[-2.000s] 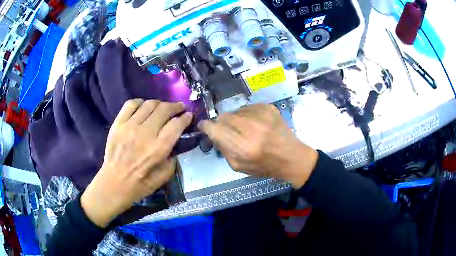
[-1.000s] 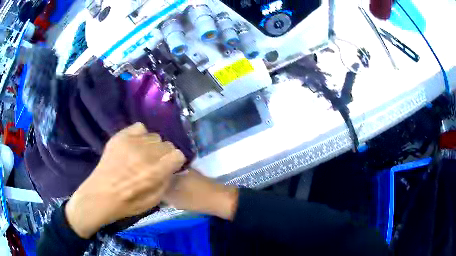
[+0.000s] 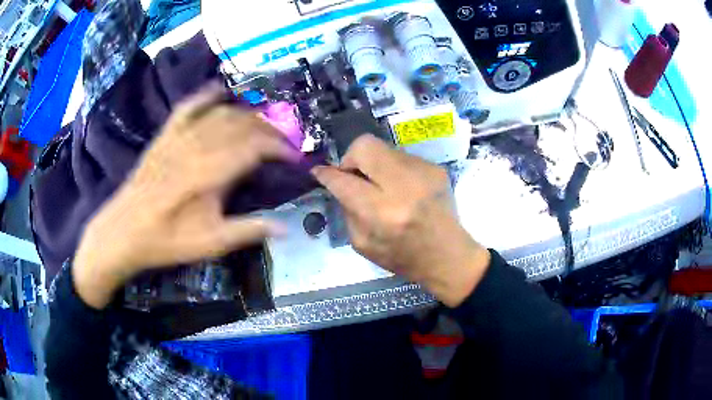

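Note:
The dark purple garment body (image 3: 70, 176) lies left of and in front of the white JACK overlock machine (image 3: 312, 35), with plaid cloth showing at its upper left. Its edge runs to the presser foot and needle area (image 3: 311, 139), beside a pink-purple glow. My right hand (image 3: 406, 207) pinches the fabric edge between thumb and fingers, just in front of the presser foot. My left hand (image 3: 183, 191) is blurred, over the garment, with its thumb and fingers spread apart. Whether its palm touches the cloth is hidden.
Two slim tools (image 3: 652, 134) lie at the right, near a dark red thread cone (image 3: 652, 62). Dark thread waste (image 3: 564, 191) lies on the table right of the machine. A ruler strip (image 3: 375, 305) runs along the front edge. Blue bins (image 3: 242, 371) stand below.
My right hand has moved from beside my left hand, low on the garment, back up to the fabric edge near the presser foot. My left hand has opened and lifted. The camera view has shifted.

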